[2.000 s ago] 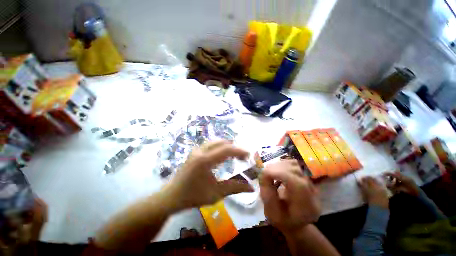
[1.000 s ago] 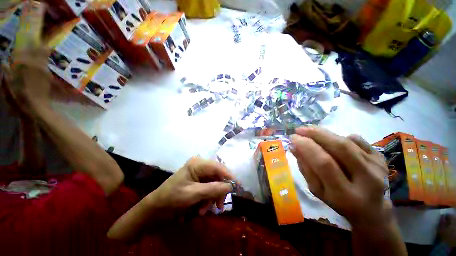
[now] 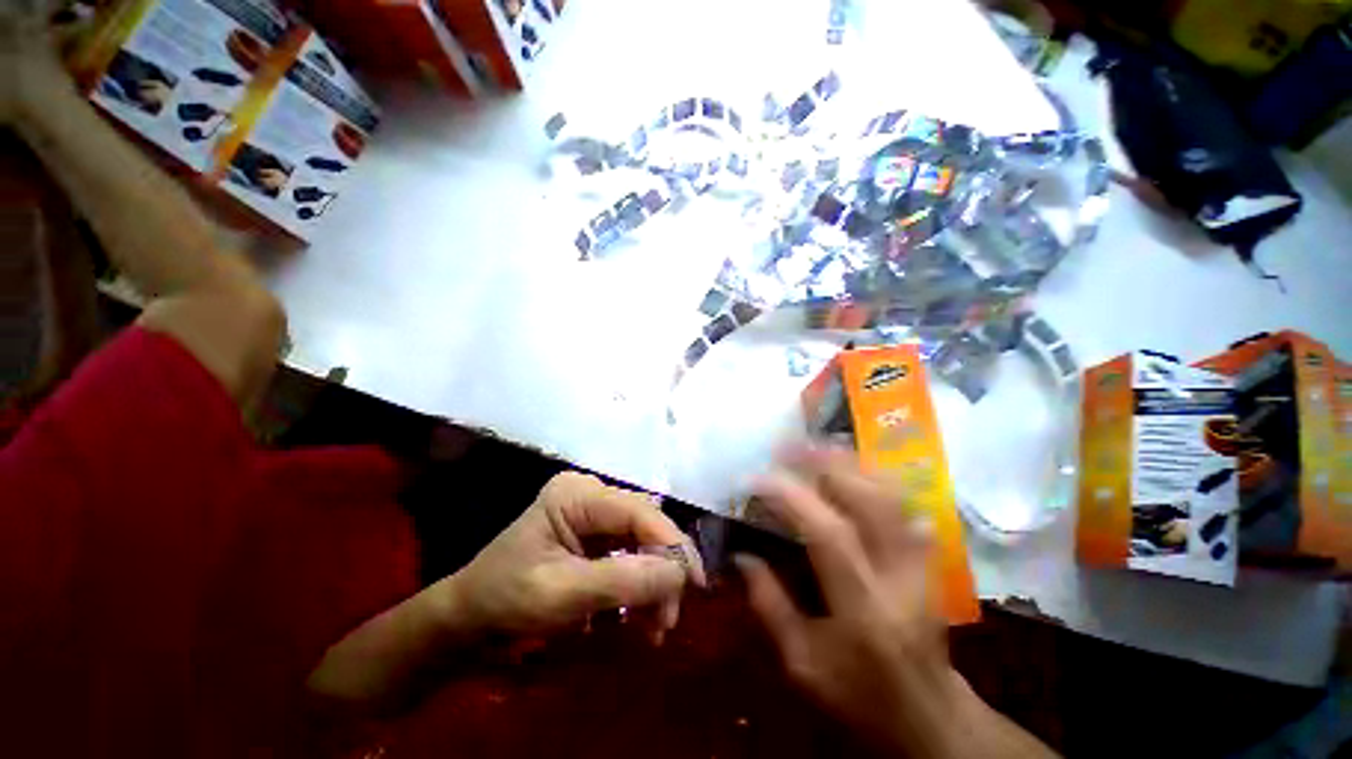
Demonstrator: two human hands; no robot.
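An orange retail box (image 3: 899, 423) stands at the table's front edge with its narrow orange side and black logo showing. My left hand (image 3: 578, 564) is just off the edge, thumb and fingertips pinched on a small dark, silvery sticker strip (image 3: 682, 556). Most of the strip is hidden or blurred. My right hand (image 3: 853, 578) is blurred, with fingers and thumb apart, in front of the box and covering part of it. Nothing is visible in its grip. A large heap of shiny sticker strips (image 3: 949, 223) lies behind the box.
More boxes stand at the right, one with its white back (image 3: 1183, 475) showing. Box stacks (image 3: 237, 111) are at the far left, beside another person's arm (image 3: 148, 223). A black bag (image 3: 1194, 141) lies at the back right. A backing loop (image 3: 1016, 527) curves beside the box.
The view has shifted. My right hand has come down and left from beyond the box to in front of it. My left hand keeps its pinch. A white-backed box now shows at the right row.
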